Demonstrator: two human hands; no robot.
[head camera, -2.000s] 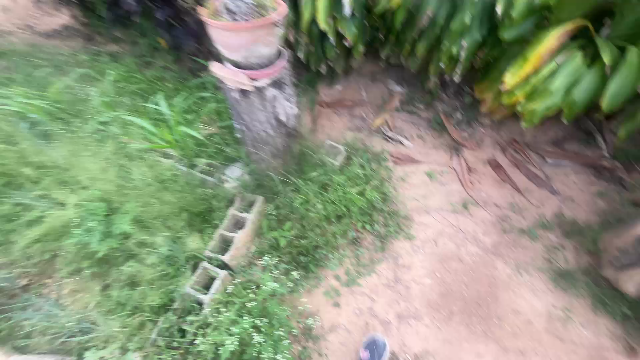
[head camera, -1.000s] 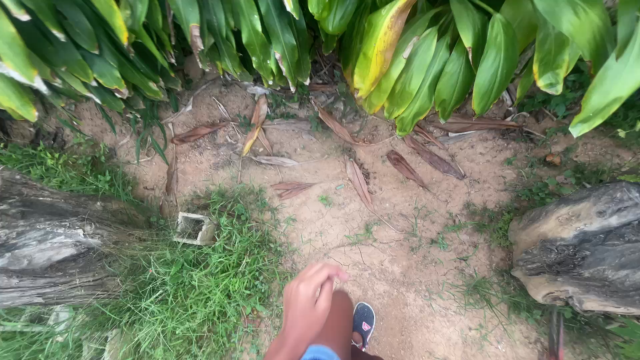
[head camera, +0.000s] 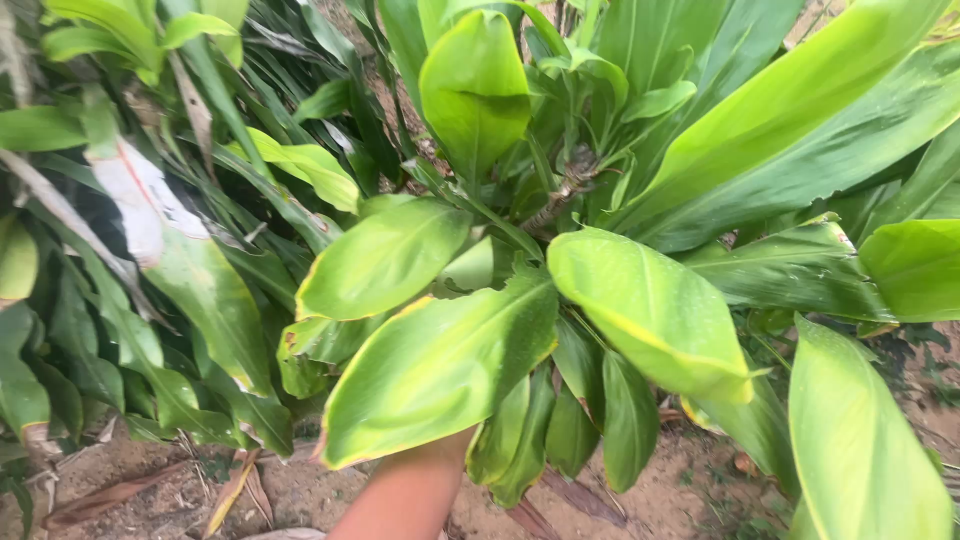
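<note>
A bare forearm (head camera: 409, 491), seemingly my left, rises from the bottom edge, left of the middle. Its wrist goes in under a broad yellow-edged green leaf (head camera: 442, 375). That leaf hides my left hand, so its fingers and anything in them cannot be seen. Smaller green leaves (head camera: 570, 442) hang just right of the wrist. Above stands the leafy plant's knobbly brown stem (head camera: 559, 199), with large leaves spreading around it. My right hand is out of view.
Strappy green leaves (head camera: 150, 352), some with dry whitish patches (head camera: 146, 199), crowd the left side. Long bright leaves (head camera: 855, 435) reach down at the right. Below lies sandy soil (head camera: 667, 487) with brown fallen leaves (head camera: 577, 499).
The view has moved in over the leafy plants. A second ago the hand showed above the sandy ground beside a shoe; now it is hidden under a leaf.
</note>
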